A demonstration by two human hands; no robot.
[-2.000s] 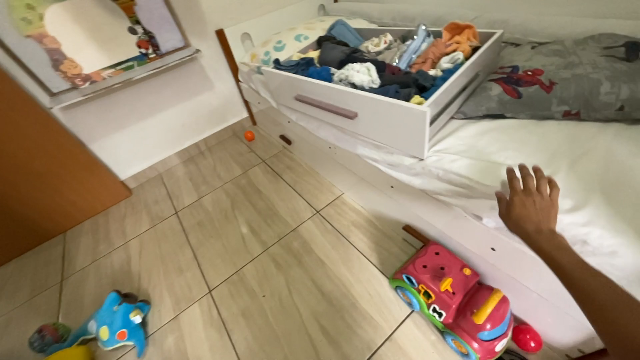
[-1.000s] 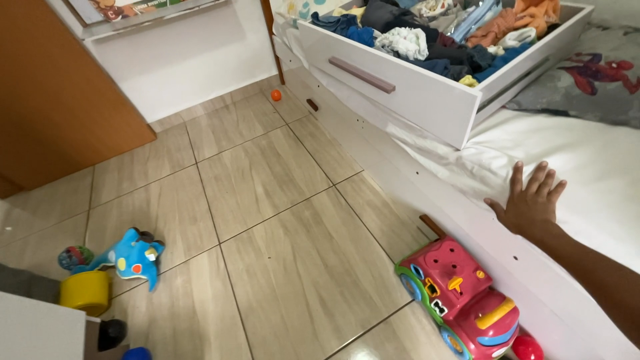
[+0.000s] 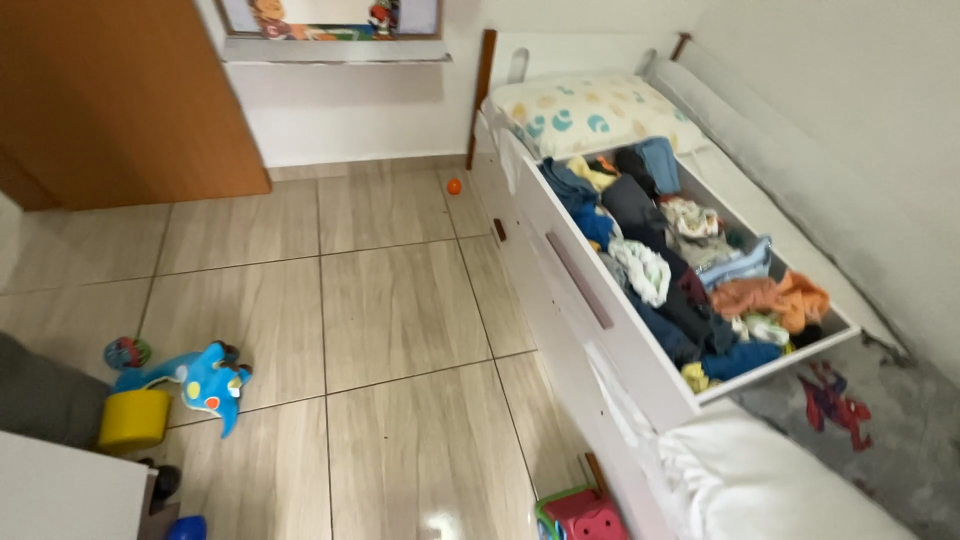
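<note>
Neither of my hands shows in the head view. A white drawer [image 3: 622, 307] with a long grip on its front rests on the bed, full of loose clothes. Among them lie a white patterned cloth [image 3: 641, 270], orange garments [image 3: 799, 300], a light blue garment [image 3: 739, 262] and dark pieces. A patterned pillow [image 3: 600, 112] is at the bed's head, behind the drawer. Grey Spider-Man bedding [image 3: 900, 420] lies to the drawer's right, and white bedding [image 3: 757, 480] is in front of it.
On the tiled floor lie a small orange ball [image 3: 454, 186], a blue plush toy [image 3: 210, 382], a yellow cylindrical object [image 3: 135, 420] and a red ride-on toy [image 3: 585, 517], partly cut off. A wooden door [image 3: 127, 105] stands at the left; a white furniture corner [image 3: 67, 487] juts in lower left.
My right hand, over the white bedding in both earlier frames, is out of view. The view has shifted, showing more of the bed's head and less of the red toy.
</note>
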